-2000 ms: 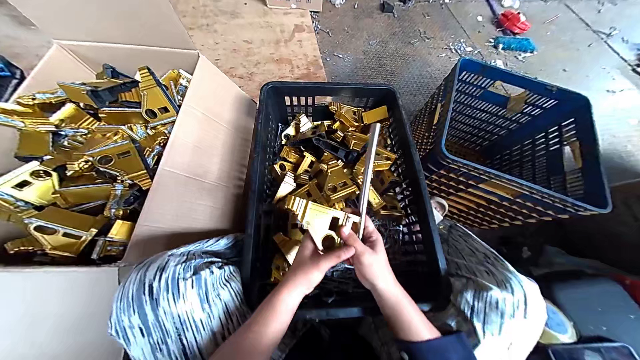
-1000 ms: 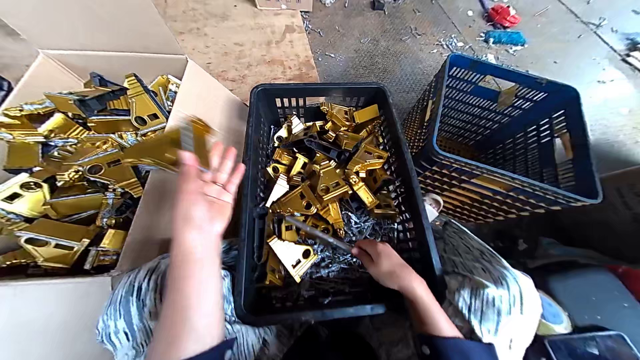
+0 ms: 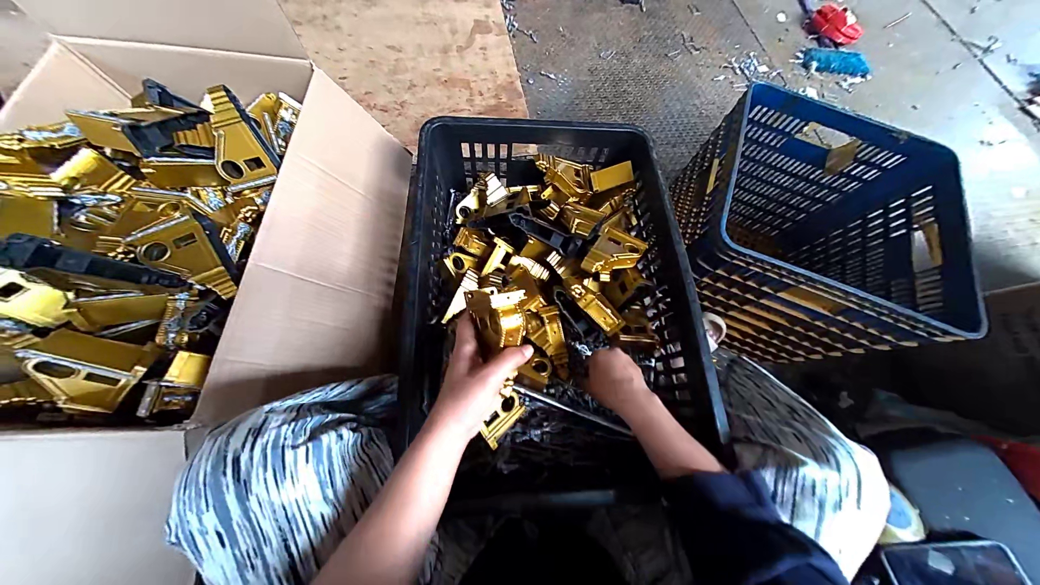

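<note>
My left hand (image 3: 475, 382) grips a gold-coloured part (image 3: 497, 317) with a ribbed, curved section, over the near left of a black plastic crate (image 3: 707, 366). My right hand (image 3: 615, 378) is closed and reaches down among the parts at the crate's near right; its fingers are largely hidden. A long thin metal bar (image 3: 573, 409) runs slantwise between the hands, below both; whether the right hand holds it is unclear. Gold-coloured parts (image 3: 613, 250), a few black pieces (image 3: 540, 231) and thin shavings lie in the crate.
At the left stands an open cardboard box (image 3: 325, 236) heaped with similar gold parts (image 3: 175, 248). A blue plastic basket (image 3: 853, 317) stands at the right. Behind are a wooden board (image 3: 406, 57), a red item (image 3: 834, 24) and a blue brush-like item (image 3: 835, 62) on the littered floor.
My left hand has come back from beside the cardboard box to the crate and now grips a gold part. The part it had near the box a second ago is out of that hand.
</note>
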